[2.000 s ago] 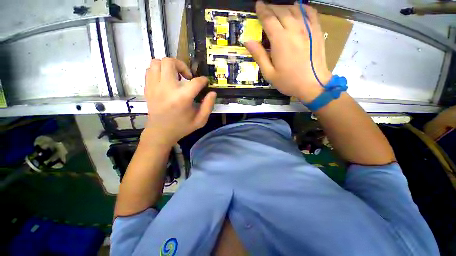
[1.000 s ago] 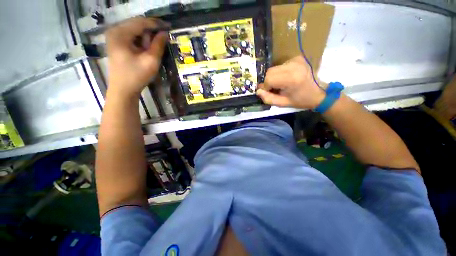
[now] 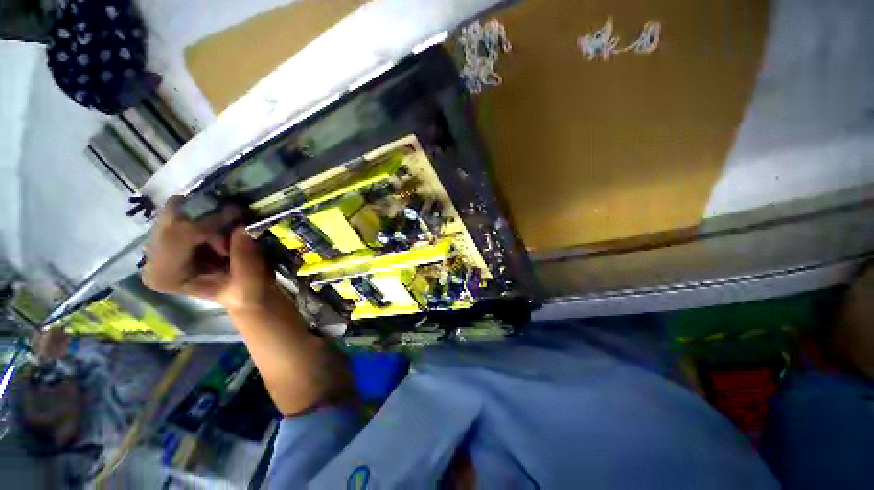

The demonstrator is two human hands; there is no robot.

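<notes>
The black solder pallet (image 3: 498, 239) lies in front of me, slanted in the view. It holds a PCB panel (image 3: 374, 256) with two rows of yellow blocks and small dark and metallic parts. My left hand (image 3: 206, 260) is at the pallet's left edge, fingers curled and thumb against the frame beside the board. The hand is slightly blurred and its fingertips are partly hidden. My right hand is not in view.
Brown cardboard (image 3: 623, 124) with white scraps lies right of the pallet. A dark spotted cloth or glove (image 3: 96, 53) is at upper left, above metal bars (image 3: 144, 134). Yellow-black panels (image 3: 125, 321) lie at left. Another person's arm (image 3: 858, 321) shows at the right edge.
The view has turned and moved closer, so the pallet now appears slanted. My right hand has left the picture. My left hand remains at the pallet's left side.
</notes>
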